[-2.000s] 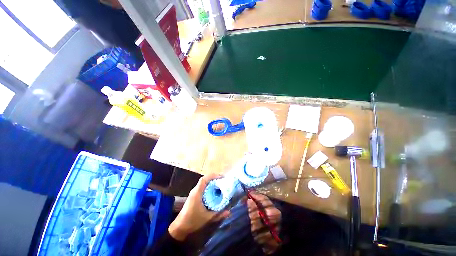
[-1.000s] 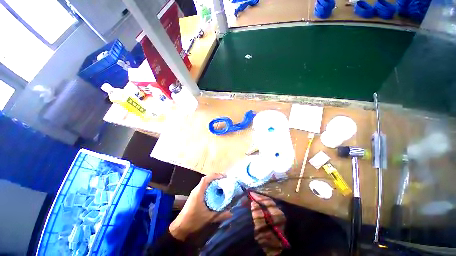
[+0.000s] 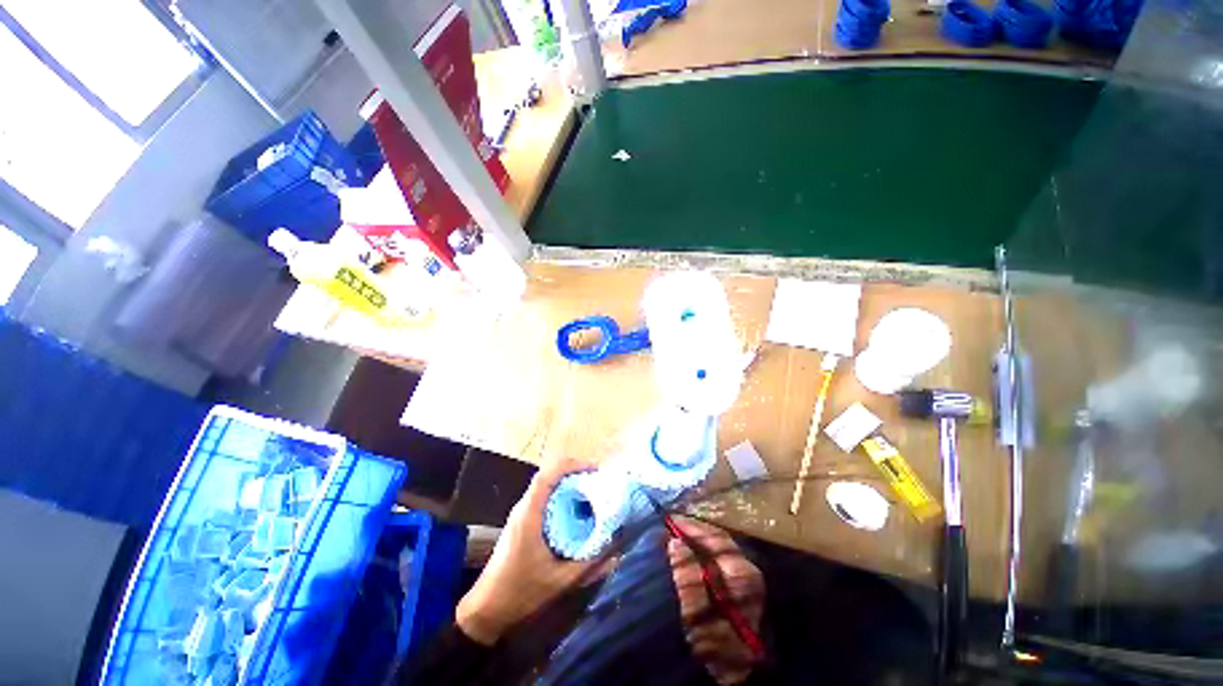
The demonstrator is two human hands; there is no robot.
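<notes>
A light-blue rounded workpiece [image 3: 579, 515] with a dark hole is in my left hand [image 3: 520, 570], low in the middle of the view. A white and light-blue long part [image 3: 695, 351] with small blue spots extends from it up over the bench. My right hand [image 3: 718, 603] holds a slim red-handled tool [image 3: 714, 579]. Its dark tip is at the workpiece's right side; whether it touches is too small to tell. My right fingers partly hide the tool.
On the bench [image 3: 537, 389] lie a blue strap loop [image 3: 586, 339], a white square [image 3: 814, 316], a thin stick [image 3: 813, 436], a yellow cutter [image 3: 900, 478] and a hammer [image 3: 951, 523]. A blue crate [image 3: 335, 563] of pale pieces is left. A green belt [image 3: 832, 168] is behind.
The long white part swung right, over more of the bench, then back left, uncovering a small pale square beside it. The scrap on the green belt has moved left. Both hands keep their hold.
</notes>
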